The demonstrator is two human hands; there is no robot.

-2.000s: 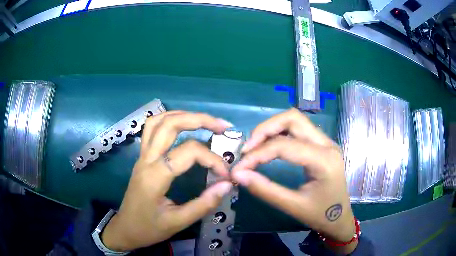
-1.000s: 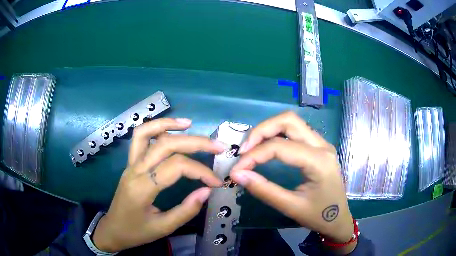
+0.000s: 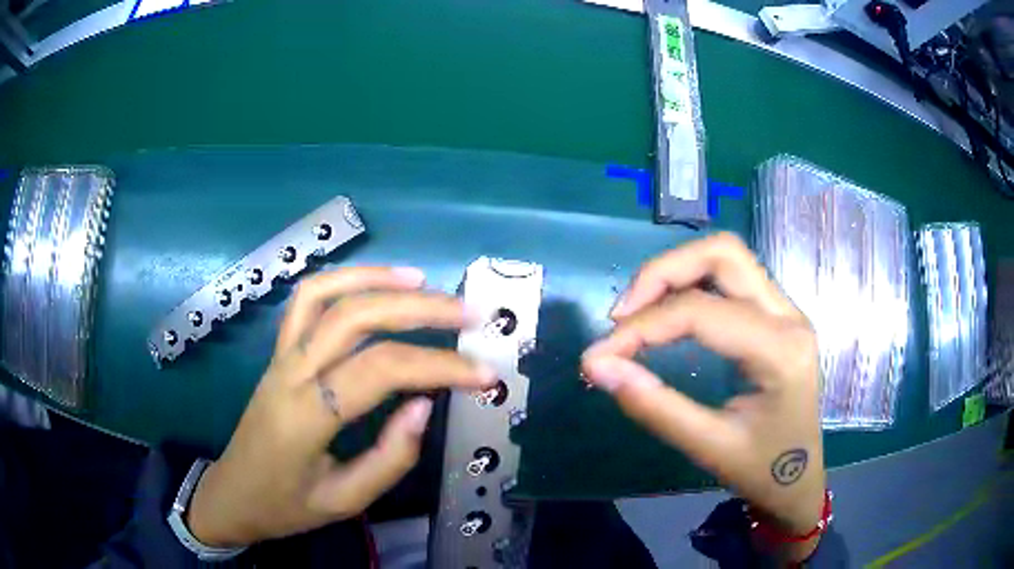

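A grey metal block (image 3: 485,431) with a row of dark holes points away from me at the centre, its near end cut off by the frame's bottom. Bright pieces show inside the holes. My left hand (image 3: 345,389) is at the block's left side, index fingertip at the second hole, thumb apart from the index finger. My right hand (image 3: 712,367) is right of the block, off it, thumb and index fingertips together on a tiny copper-coloured part (image 3: 587,376). A second holed metal block (image 3: 256,276) lies slanted at the left.
Clear ribbed tray stacks stand at the left (image 3: 56,283) and right (image 3: 834,295), with a narrower stack (image 3: 953,322) beyond. A labelled grey bar (image 3: 679,122) lies beyond my right hand, beside blue tape (image 3: 630,180). Tiny specks lie near my right fingers. Cables hang at the upper right.
My right hand has moved right, off the block. My left thumb has drawn back slightly to the left, while the index finger stays near the second hole. The view has shifted a little.
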